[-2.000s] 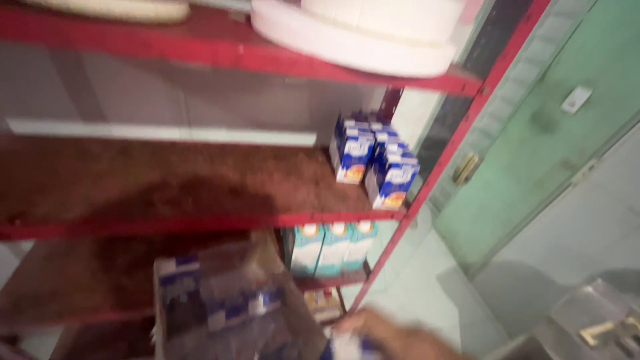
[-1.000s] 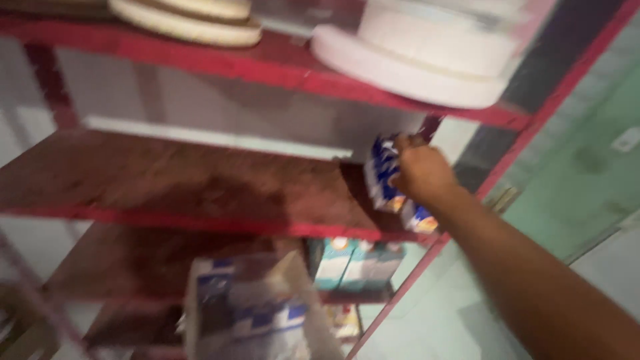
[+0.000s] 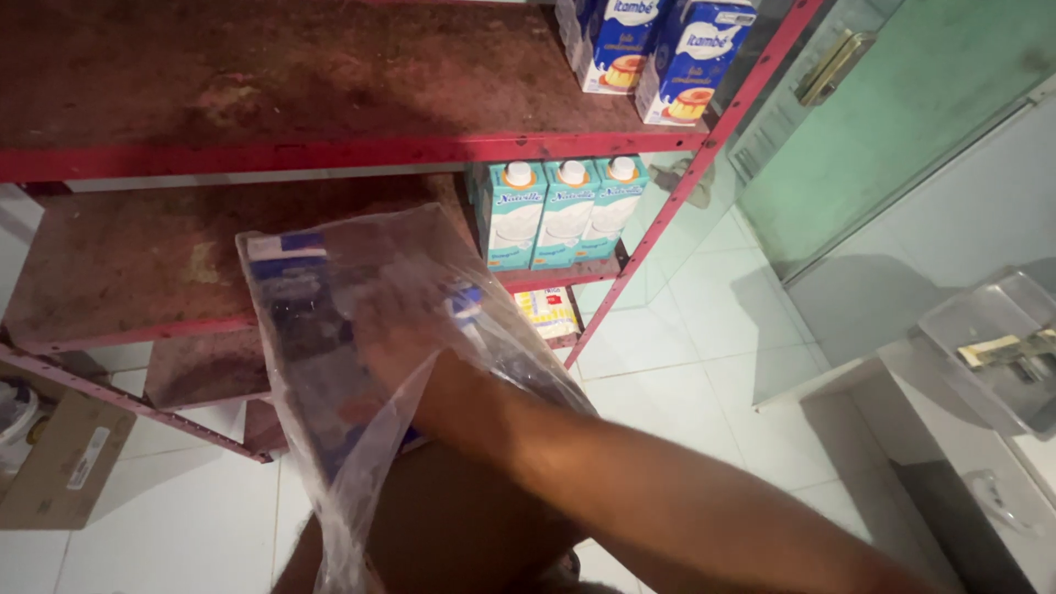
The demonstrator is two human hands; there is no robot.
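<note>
My right hand (image 3: 404, 330) is inside a clear plastic-wrapped cardboard tray (image 3: 276, 363), among blue and white condensed milk cartons (image 3: 289, 285). The film blurs its fingers, so whether they grip a carton cannot be told. My left hand is not visible; the tray's near end is hidden under my right arm. Beyond the tray, blue Itambé condensed milk cartons (image 3: 689, 66) stand upright at the right end of a red metal shelf.
Teal Natville milk cartons (image 3: 516, 219) stand on the shelf below. A yellow and white package (image 3: 549, 312) lies lower. A cardboard box (image 3: 66, 462) is on the floor at left; a clear plastic bin (image 3: 998, 330) is at right, near a green door (image 3: 899, 124).
My right hand has left the blue cartons on the upper shelf and moved down into the plastic-wrapped tray. The view has tilted down and come closer.
</note>
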